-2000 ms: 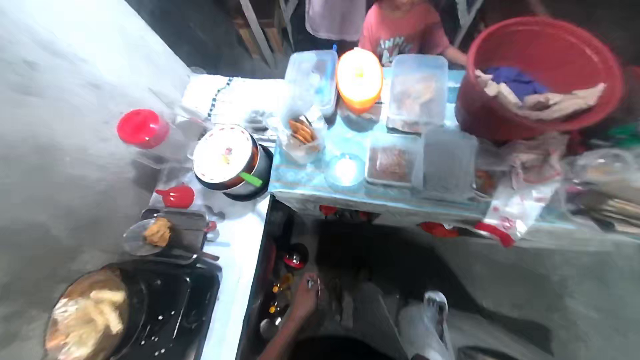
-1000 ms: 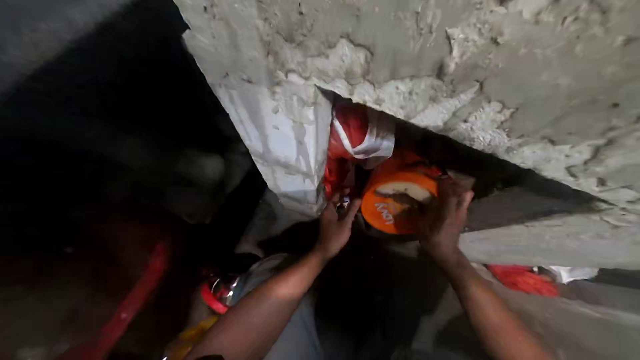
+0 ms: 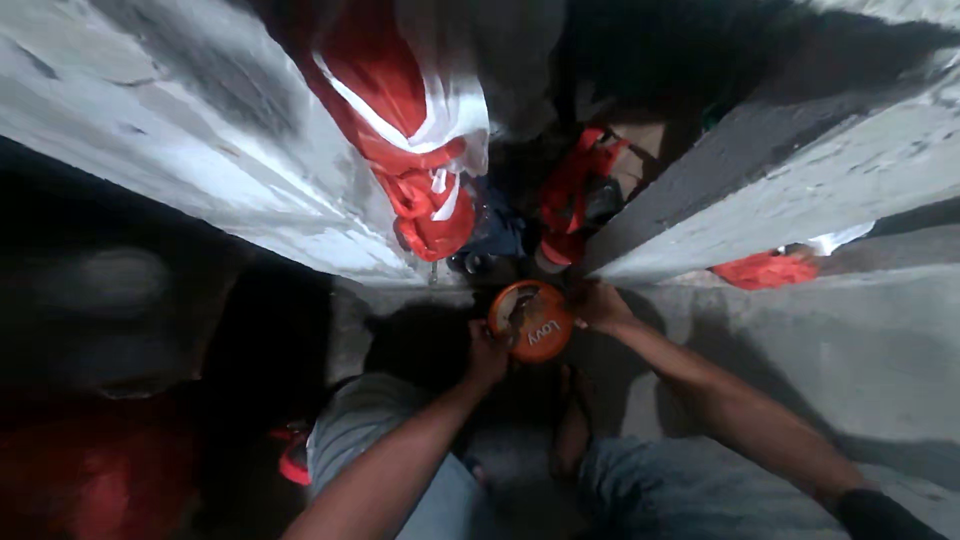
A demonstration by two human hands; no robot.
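Between my two hands is a round container with an orange lid (image 3: 551, 341), low near the floor in front of my knees. My left hand (image 3: 489, 351) grips the lid's left edge, fingers at the rim. On the opposite side my right hand (image 3: 600, 307) is at the rim, its fingers partly in shadow, and whether they close on it is hard to tell. The lid bears white lettering and a pale and dark picture. What lies under the lid is hidden.
Rough concrete slabs stand at left (image 3: 300, 202) and right (image 3: 750, 202). Between them are red and white plastic bags (image 3: 439, 217), a red strap-like item (image 3: 566, 187) and a red-topped container (image 3: 561, 249). Another red bag (image 3: 769, 270) lies farther right.
Two seconds ago the view was over a table with food containers; it has swung down low. Since one second ago, the orange-lidded container has come out from the recess toward me, between my hands.
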